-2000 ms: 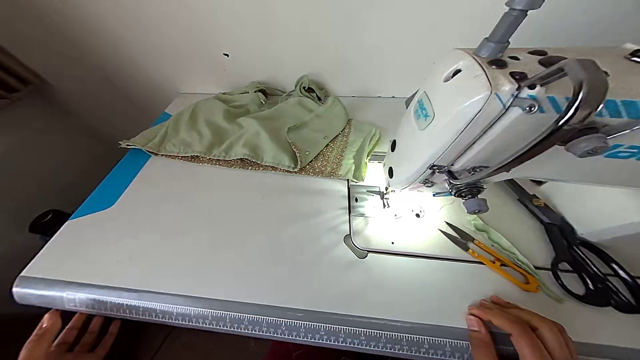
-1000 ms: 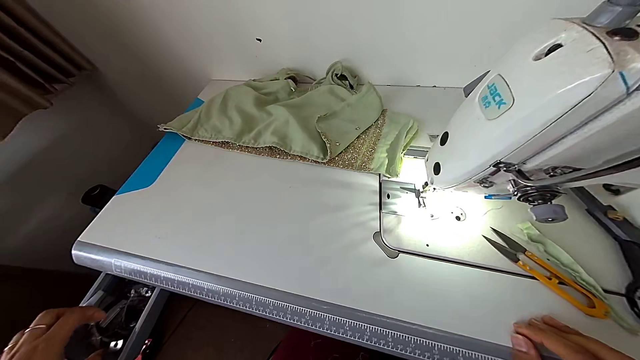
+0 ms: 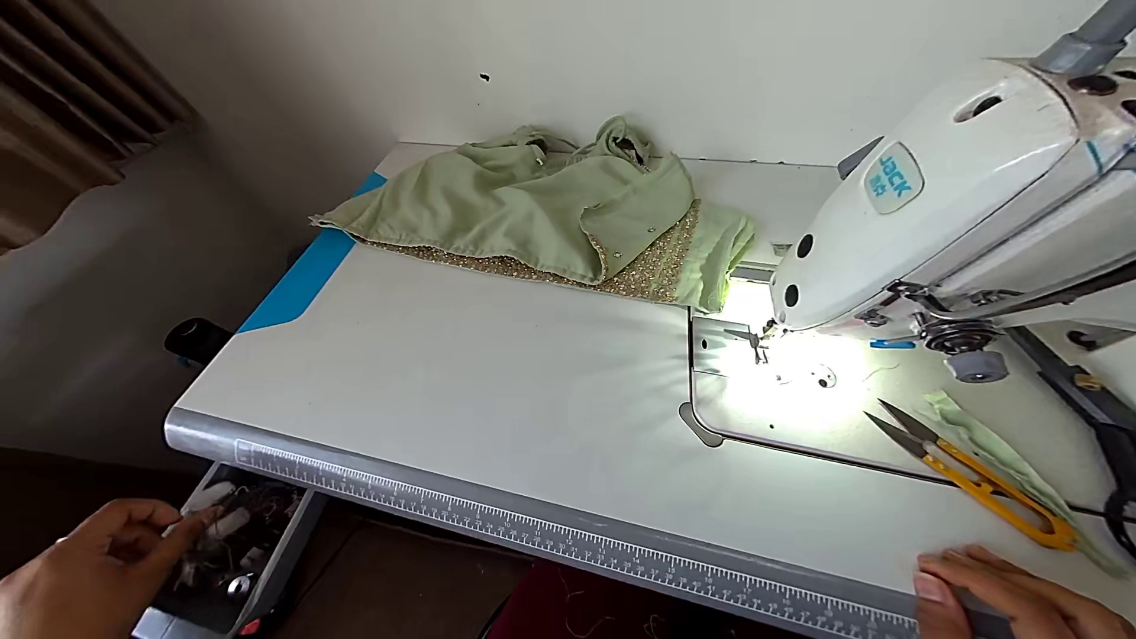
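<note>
My left hand (image 3: 106, 559) is over the pulled-out drawer (image 3: 282, 557) under the table's left end, its thumb and fingertips close together at small white items and thread; whether it grips one cannot be told. On the table's front edge at the right rests my right hand (image 3: 1021, 590), empty, fingers bent. Yellow-handled thread snips (image 3: 985, 484) lie just above it beside a pale green fabric strip (image 3: 1003, 444). The white Jack sewing machine (image 3: 958, 195) stands at the right, its needle area brightly lit. Green fabric with a beaded gold border (image 3: 532, 204) lies left of the machine.
A printed ruler (image 3: 568, 541) runs along the table's front edge. Black-handled scissors (image 3: 1109, 444) lie at the far right, partly out of view. A wall stands behind the table, and a brown curtain (image 3: 71, 115) hangs at the upper left.
The drawer, not seen open two seconds ago, is now pulled out. My left hand has moved from the table's front edge to over the drawer's contents. The view has shifted left.
</note>
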